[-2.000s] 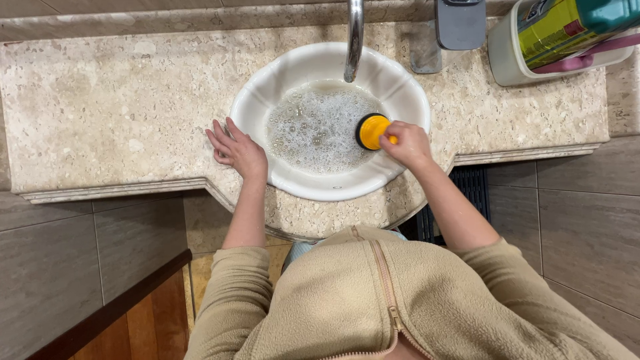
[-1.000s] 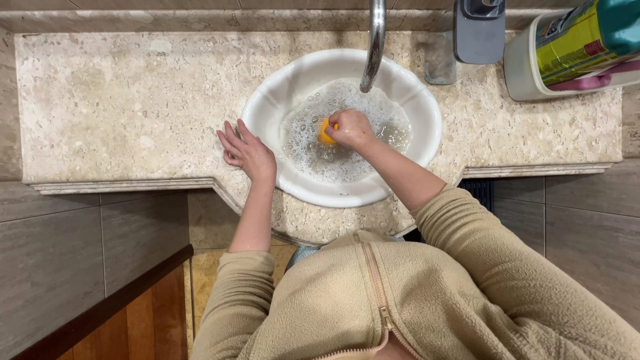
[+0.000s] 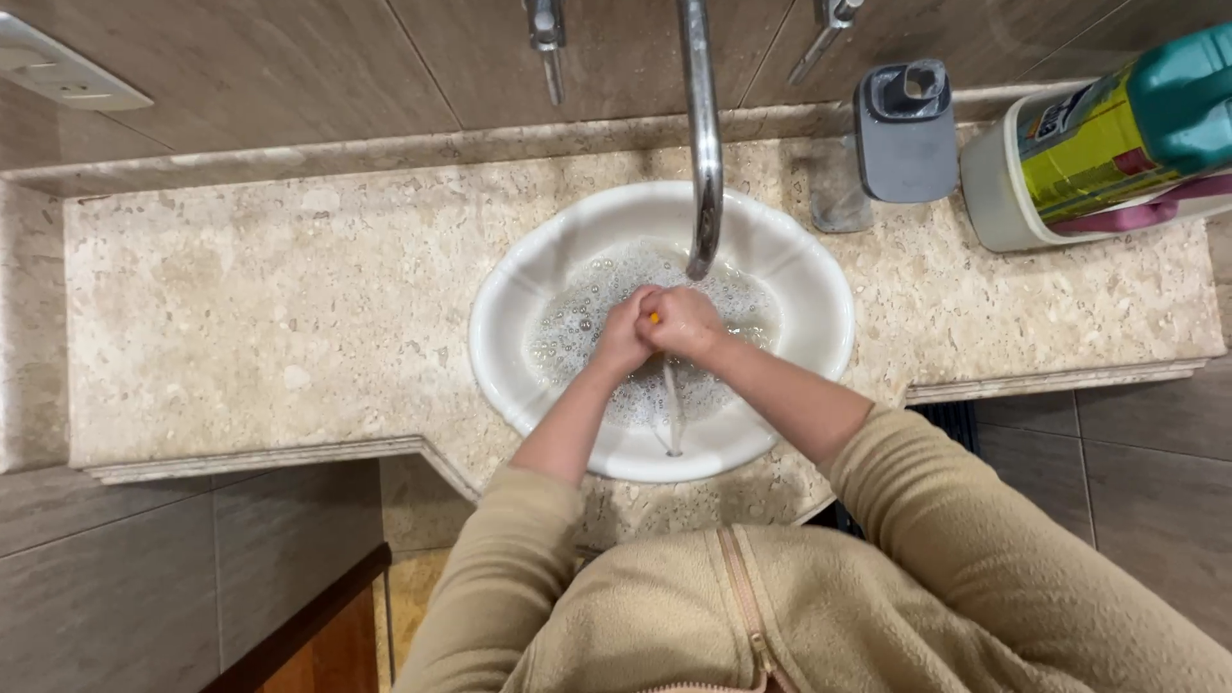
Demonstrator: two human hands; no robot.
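Soapy water (image 3: 577, 332) with many bubbles lies in the white oval sink basin (image 3: 500, 289). My right hand (image 3: 685, 320) is closed around a yellow-orange thing (image 3: 654, 317), of which only a small bit shows between my hands; the earlier frames show it as a round brush or scrubber. My left hand (image 3: 626, 332) presses against my right hand, its fingers curled and partly hidden, so what they grip cannot be told. Both hands are over the middle of the basin, in front of the metal faucet spout (image 3: 705, 173).
A stone countertop (image 3: 269, 308) surrounds the basin. On the right are a grey dispenser (image 3: 905, 144), a clear container (image 3: 839, 192) and a white bin (image 3: 996, 192) with a green-capped bottle (image 3: 1107, 135). Two metal tap handles (image 3: 546, 38) are on the tiled wall.
My left hand has left the basin's left rim and come to my right hand over the water. My right hand, earlier lower with the yellow-orange tool, now meets it. The view has shifted toward the wall.
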